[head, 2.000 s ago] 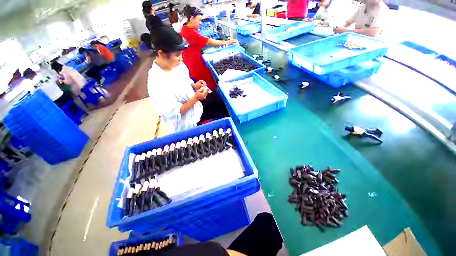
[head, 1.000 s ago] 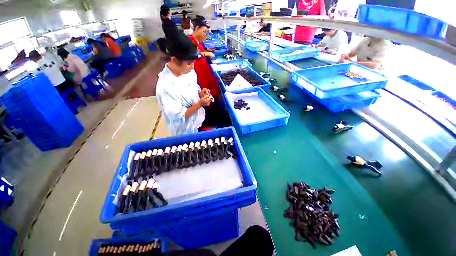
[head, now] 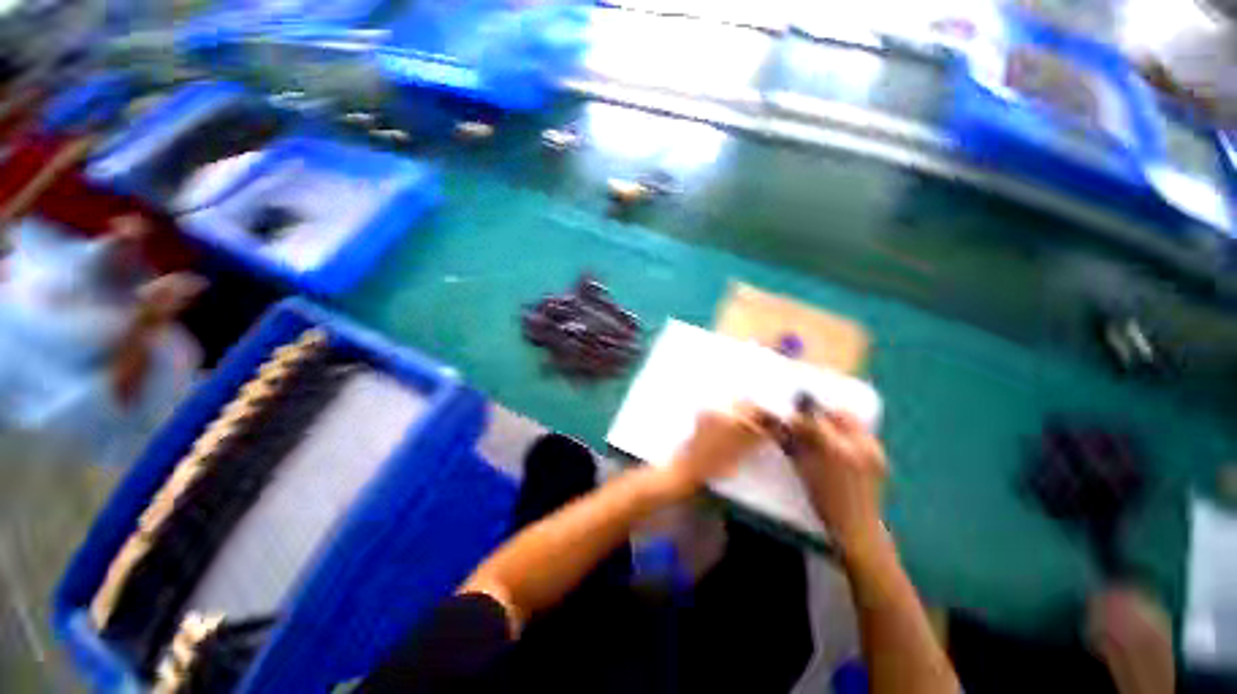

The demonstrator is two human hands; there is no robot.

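My left hand [head: 719,441] and my right hand [head: 844,468] meet over a white sheet [head: 685,386]. Their fingers are closed around a small dark part [head: 806,404], blurred and mostly hidden by the fingers. I cannot tell whether it is one piece or two. A tan card [head: 773,317] lies behind the sheet, with a small purple disc [head: 790,346] on it. A heap of small black parts [head: 586,330] lies left of the sheet.
A blue tray [head: 471,434] at near left holds rows of black units with cream ends [head: 204,461]. Another blue tray [head: 404,203] stands farther left. Black-and-pale units [head: 638,187] lie along the green belt. A dark heap [head: 1083,472] and another person's hand [head: 1133,635] are at right.
The view has turned right and down and is blurred. Both my hands have come into view, with the whole work area of white sheet and tan card. The blue tray now sits farther left.
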